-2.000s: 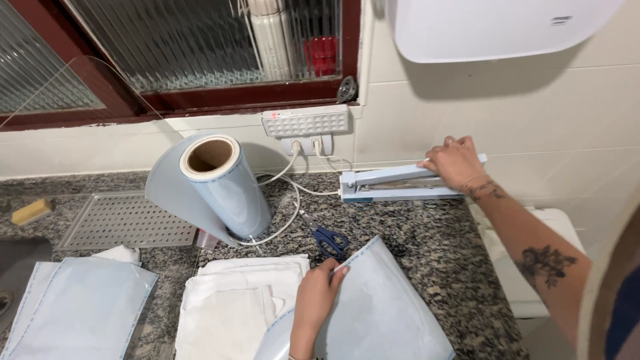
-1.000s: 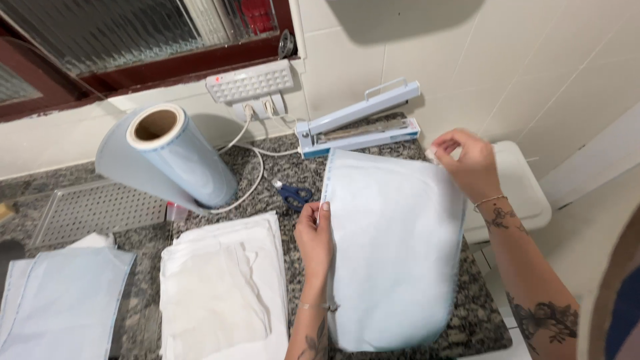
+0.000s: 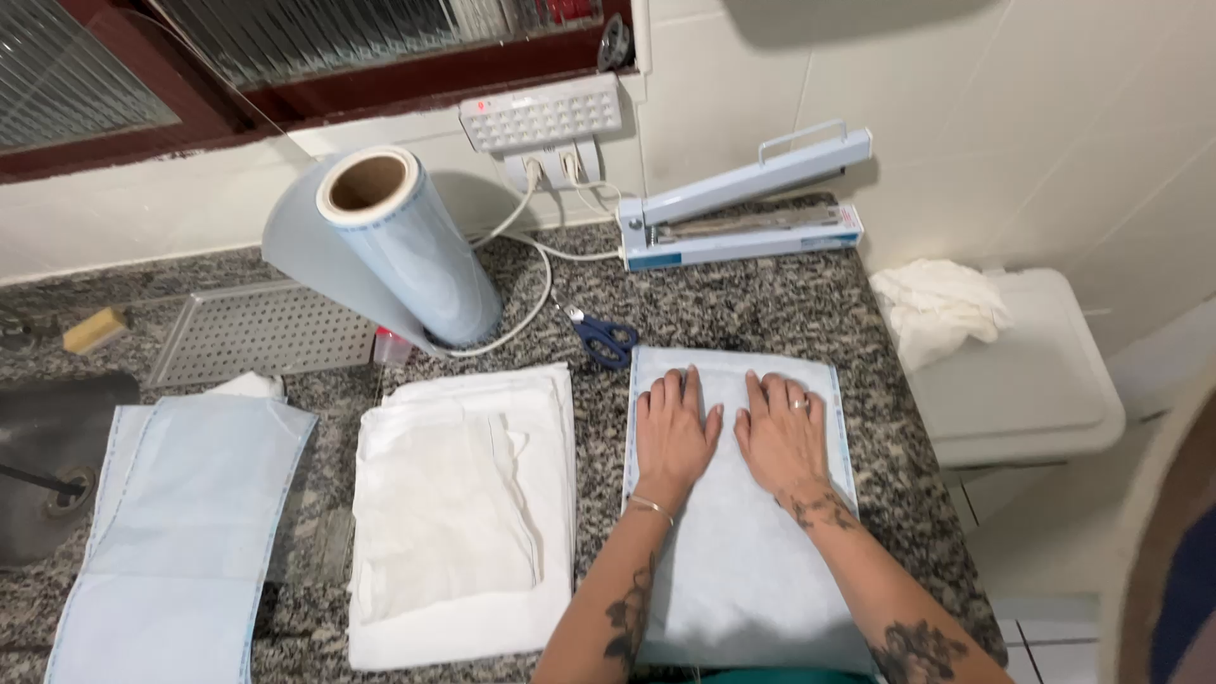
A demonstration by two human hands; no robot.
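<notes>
A light-blue sterilization pouch (image 3: pixel 741 570) lies flat on the granite counter. My left hand (image 3: pixel 676 432) rests palm down on its upper left part, fingers a little spread and holding nothing. Beside it my right hand (image 3: pixel 784 432) presses flat on the upper right part, fingers apart. Just above the pouch's top left corner are blue-handled scissors (image 3: pixel 606 340). A stack of folded white cloths (image 3: pixel 446 513) lies left of the pouch. Behind, the light-blue heat sealer (image 3: pixel 746 218) stands with its arm raised.
A roll of pouch film (image 3: pixel 418 256) stands near the wall, with white cables (image 3: pixel 549 285) beside it. Cut film pieces (image 3: pixel 190 513), a perforated metal tray (image 3: pixel 271 332), a yellow sponge (image 3: pixel 95 330) and a sink (image 3: pixel 57 456) are left. A lidded bin (image 3: pixel 1026 380) bearing white cloth stands right.
Two seconds ago my right hand was on the sealer's arm and my left hand held the pouch's edge. Both hands are now flat on the pouch, which lies on the counter.
</notes>
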